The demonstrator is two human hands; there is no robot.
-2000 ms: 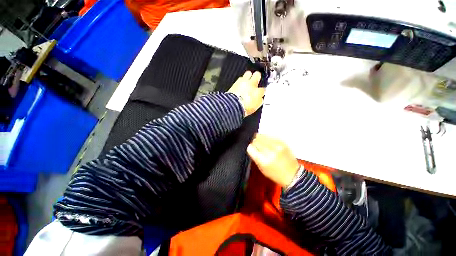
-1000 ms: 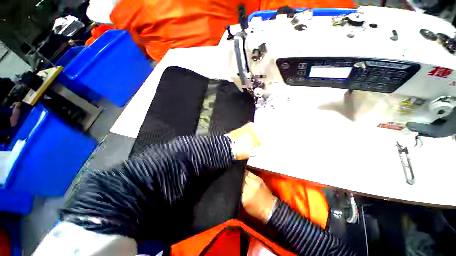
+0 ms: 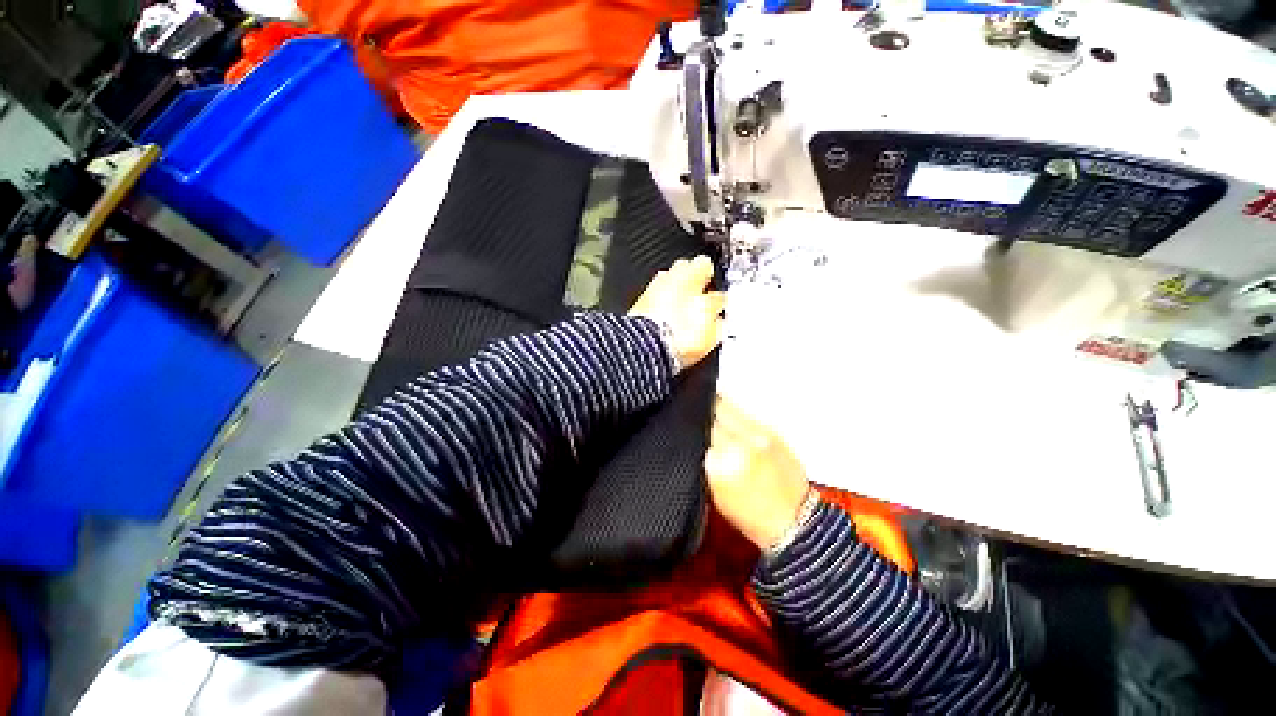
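A black ribbed padded panel (image 3: 490,210) with a camouflage strip (image 3: 595,238) and a black crossing band lies on the white table's left part and hangs toward my lap. Its right edge runs up to the presser foot (image 3: 718,224) of the white sewing machine (image 3: 896,84). My left hand (image 3: 682,311) lies on the panel's right edge just below the presser foot, fingers toward the needle. My right hand (image 3: 753,469) holds the same edge lower down, at the table's front edge; its fingertips are partly hidden.
Thread snips (image 3: 1147,455) lie on the white table (image 3: 896,406) at right. The machine's control panel (image 3: 1015,193) is lit. Blue crates (image 3: 280,154) stand on the floor at left. Orange bundles (image 3: 518,49) lie behind the table. Orange cloth (image 3: 602,629) covers my lap.
My left hand has moved up the panel's edge toward the presser foot since one second ago. My right hand has shifted slightly up and right. The camera view has also shifted.
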